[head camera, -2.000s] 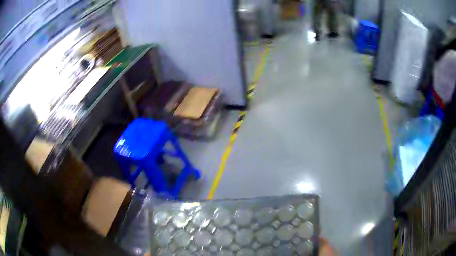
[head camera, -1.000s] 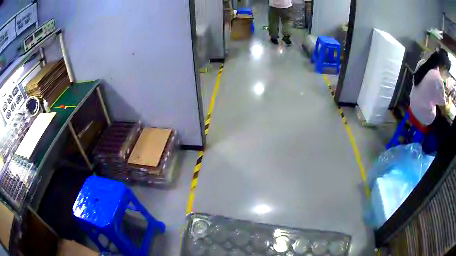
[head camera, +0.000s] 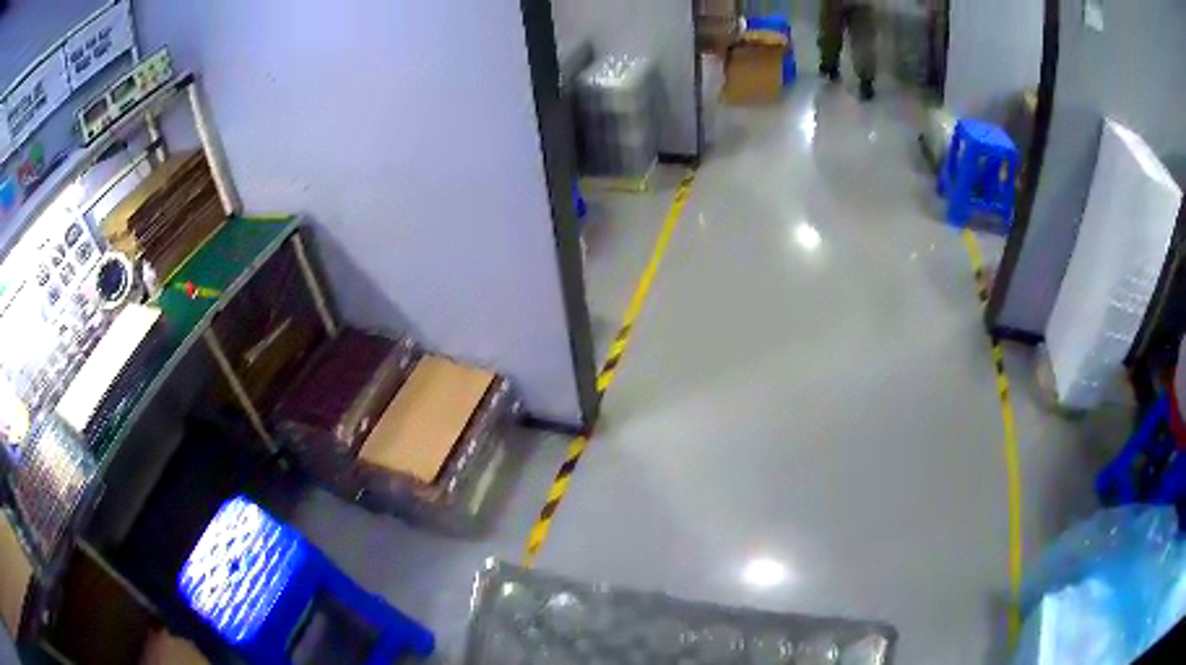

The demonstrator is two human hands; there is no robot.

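A clear, shiny blister tray (head camera: 663, 627) with round pockets shows at the bottom edge of the picture, cut off by it. Only its far part is in view, tilted slightly down to the right. Whether it is one tray or the top of a stack, I cannot tell. My left hand and my right hand are out of the picture, so their hold on the tray is hidden.
A blue stool (head camera: 254, 578) stands at lower left beside a green-topped bench (head camera: 247, 266). Tray stacks with a cardboard sheet (head camera: 429, 418) sit by the partition (head camera: 377, 169). A blue bag (head camera: 1112, 591) lies lower right. A person's legs (head camera: 848, 46) show far ahead.
The view has turned slightly left, so the aisle and stools sit further right. The seated person at the right has mostly left the picture. The tray shows slightly less.
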